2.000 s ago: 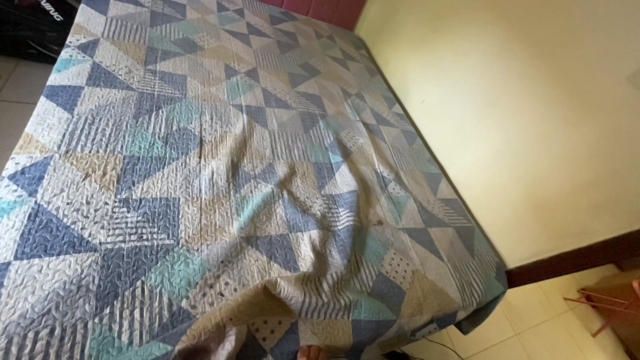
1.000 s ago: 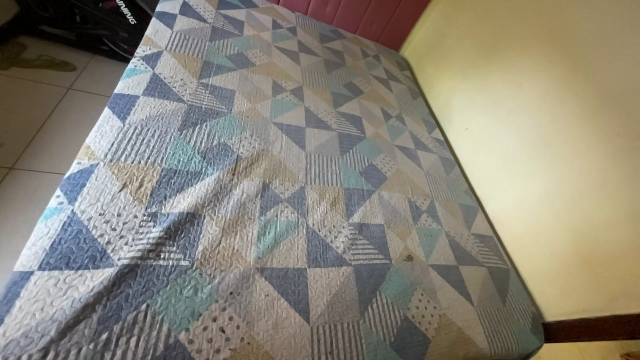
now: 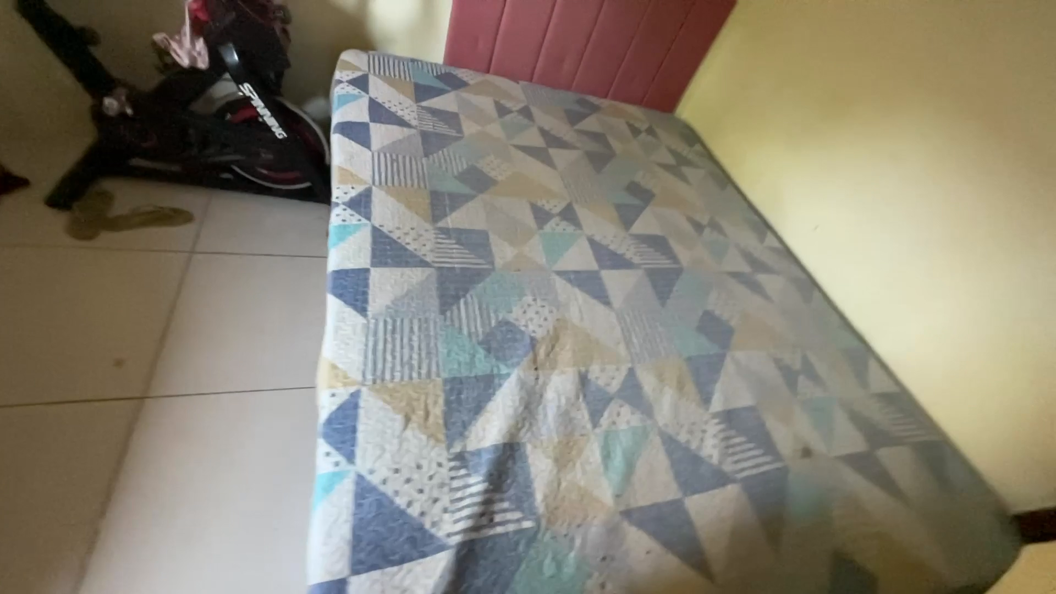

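A quilted bedspread [image 3: 569, 313] with blue, beige, white and turquoise triangles covers the bed. It lies mostly flat over the far part, with soft creases and a shadow toward the near edge. Its left side follows the edge of the mattress. Neither my left hand nor my right hand shows in the head view, so what they hold or touch is hidden.
A padded red headboard [image 3: 577, 49] stands at the far end. The yellow wall [image 3: 907, 206] runs along the bed's right side. On the tiled floor [image 3: 239, 330] at left are a black exercise bike [image 3: 206, 124] and a pair of flip-flops [image 3: 132, 218].
The large folds in the near half of the bedspread have flattened out. Fingertips at the bottom edge two seconds ago are out of view. The view has swung left, showing more floor.
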